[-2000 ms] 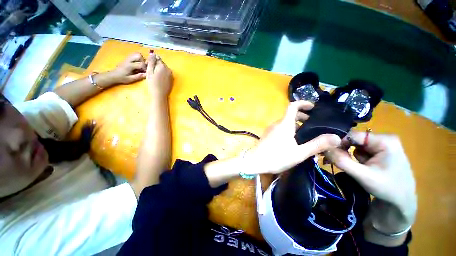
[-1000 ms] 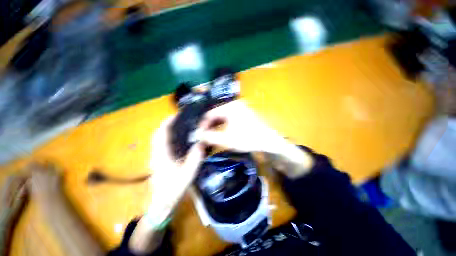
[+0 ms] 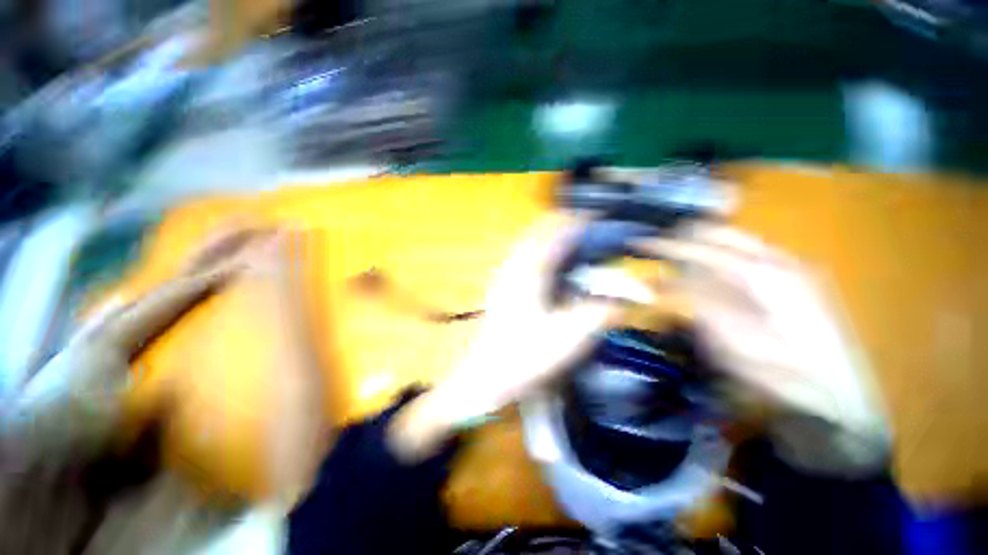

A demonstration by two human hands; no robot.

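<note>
The view is strongly blurred. The black camera head (image 3: 607, 233) stands between my hands at the bench's far side, with two rounded lens parts on top. My left hand (image 3: 542, 309) is on its left side, holding it. My right hand (image 3: 758, 314) is at its right side, fingers towards the middle; whether it pinches anything cannot be told. The white camera body (image 3: 563, 466) lies below, near my lap, its dark round cavity facing up with blurred light strands inside. The wires between head and body are not clear.
The orange bench (image 3: 423, 228) borders a green strip (image 3: 715, 125). A thin black cable (image 3: 417, 304) lies left of my left hand. A coworker's forearms (image 3: 287, 358) rest on the bench at left. Blurred grey trays (image 3: 358, 119) stand beyond the edge.
The view has swung left again from one second ago, so the coworker's arms show more. My left hand stays at the camera head. My right hand appears more spread beside it.
</note>
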